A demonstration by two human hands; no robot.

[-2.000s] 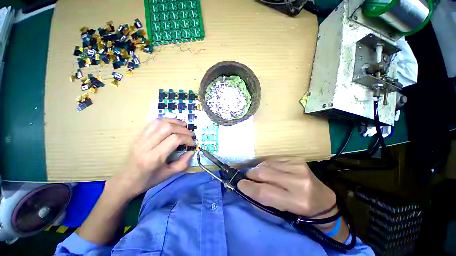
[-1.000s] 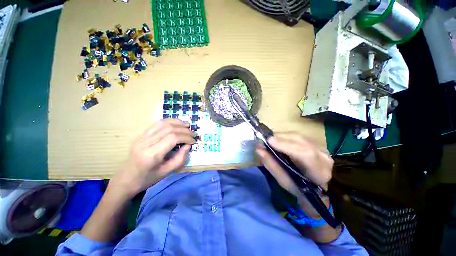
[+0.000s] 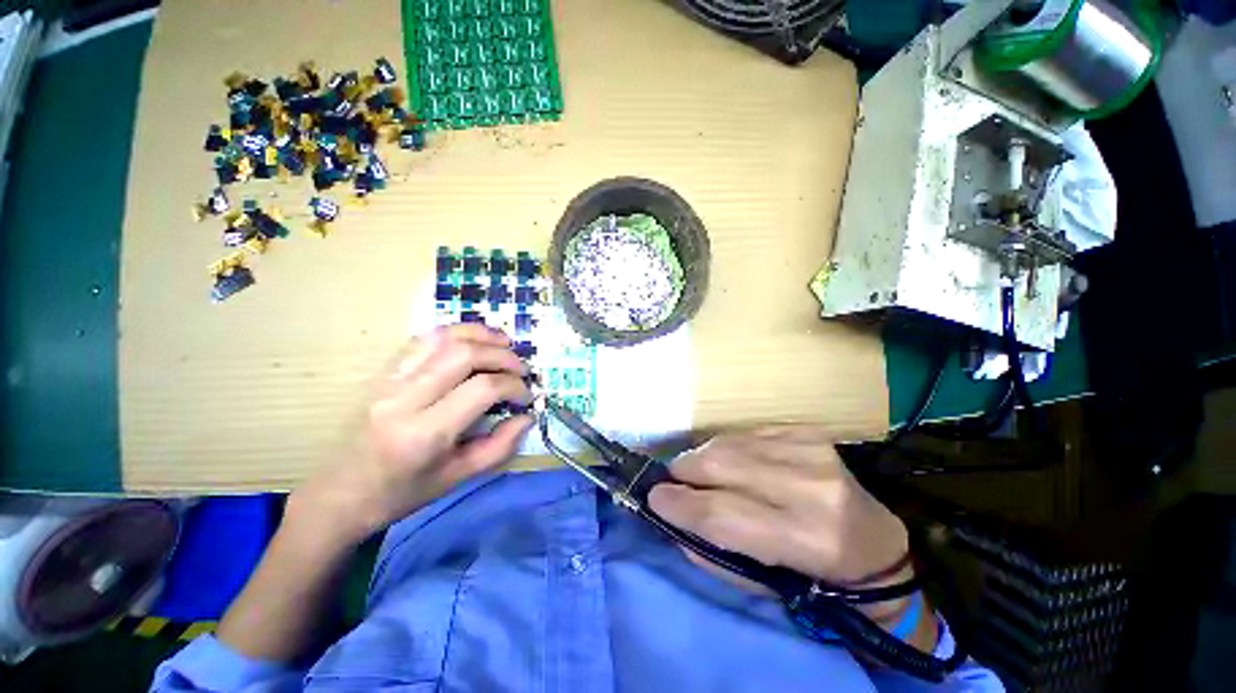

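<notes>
The panel of small green boards lies on a white backing, partly covered by rows of dark parts. My left hand rests over the panel's lower left, fingertips at its lower edge; whether they pinch a part is hidden. My right hand holds the black soldering iron like a pen. The iron's tip and curved metal guide meet the panel beside my left fingertips. The round brown tip-cleaning pot stands touching the backing's upper side.
A loose pile of small dark parts with orange tails lies at left. A bare green panel lies at the far side of the cardboard. The solder feeder with its reel stands right. A black fan is at the back.
The iron went from the panel into the cleaning pot, and is now back at the panel beside my left fingertips. My left hand stays over the panel.
</notes>
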